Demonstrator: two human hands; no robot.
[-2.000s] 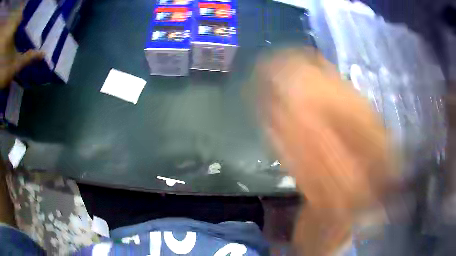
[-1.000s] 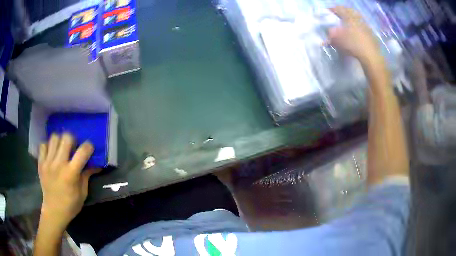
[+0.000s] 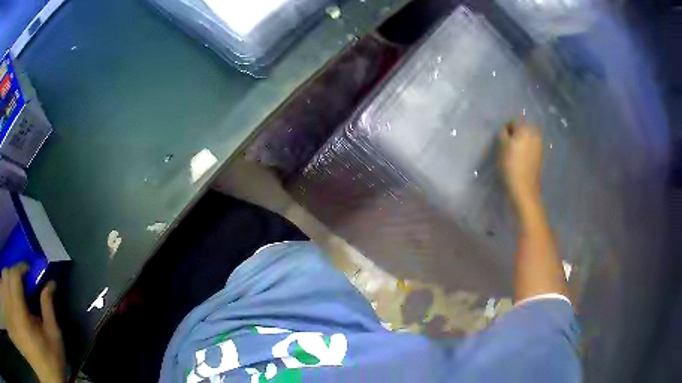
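Observation:
My left hand [image 3: 31, 322] is at the lower left edge of the picture. Its fingers and thumb grip the near end of an open carton [image 3: 46, 232] with a blue face, partly cut off by the picture's edge. My right hand [image 3: 522, 153] is reached out over a large stack of clear plastic sheets or trays [image 3: 441, 97] beside the bench. Its fingers are curled at the stack's blurred surface; whether they pinch anything cannot be told.
Blue printed cartons [image 3: 26, 135] stand at the left edge of the dark green bench [image 3: 127, 97]. Another clear plastic stack with a white top [image 3: 247, 15] lies at the bench's upper side. Paper scraps [image 3: 202, 164] lie along the bench edge. The floor [image 3: 419, 303] below is littered.
The view has swung right and down. My right hand has moved from the plastic stack on the bench to the stack beside it. My left hand stays at the open carton, now further left in view.

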